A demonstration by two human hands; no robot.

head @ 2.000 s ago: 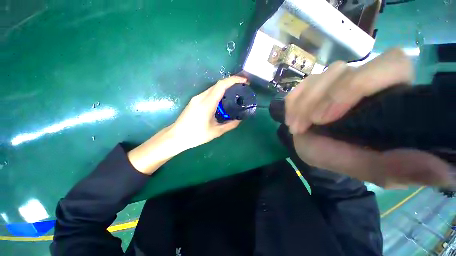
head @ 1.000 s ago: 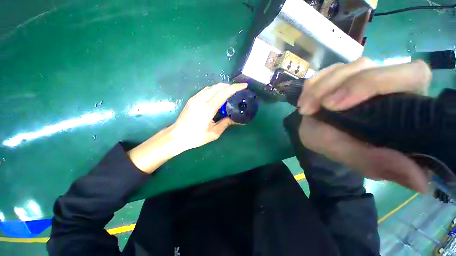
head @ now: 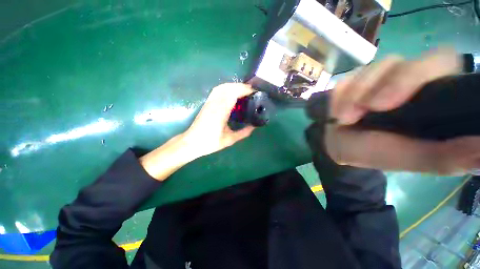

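My left hand (head: pixel 213 118) grips a round black unit (head: pixel 261 110) just left of the screw feeder. A red patch shows on the unit's side, and its end face with a central hole points up. My right hand (head: pixel 389 115), blurred and close to the camera, is wrapped around the black electric screwdriver (head: pixel 431 107). The screwdriver's nose points left toward the unit, with a gap between them; the bit is too blurred to tell. The white-silver screw feeder (head: pixel 342 31) has a brass-coloured pick-up plate (head: pixel 304 65) on its front ledge, above and right of the unit.
The glossy green bench (head: pixel 105 68) has scattered marks. A black cable (head: pixel 426 9) runs right from behind the feeder. A blue object (head: pixel 29 240) lies at the lower left, near a yellow floor line. A dark object stands at the lower right edge.
The screwdriver has moved away from the feeder's front ledge and turned more level. The unit in my left hand is tilted differently and shows red where blue showed before.
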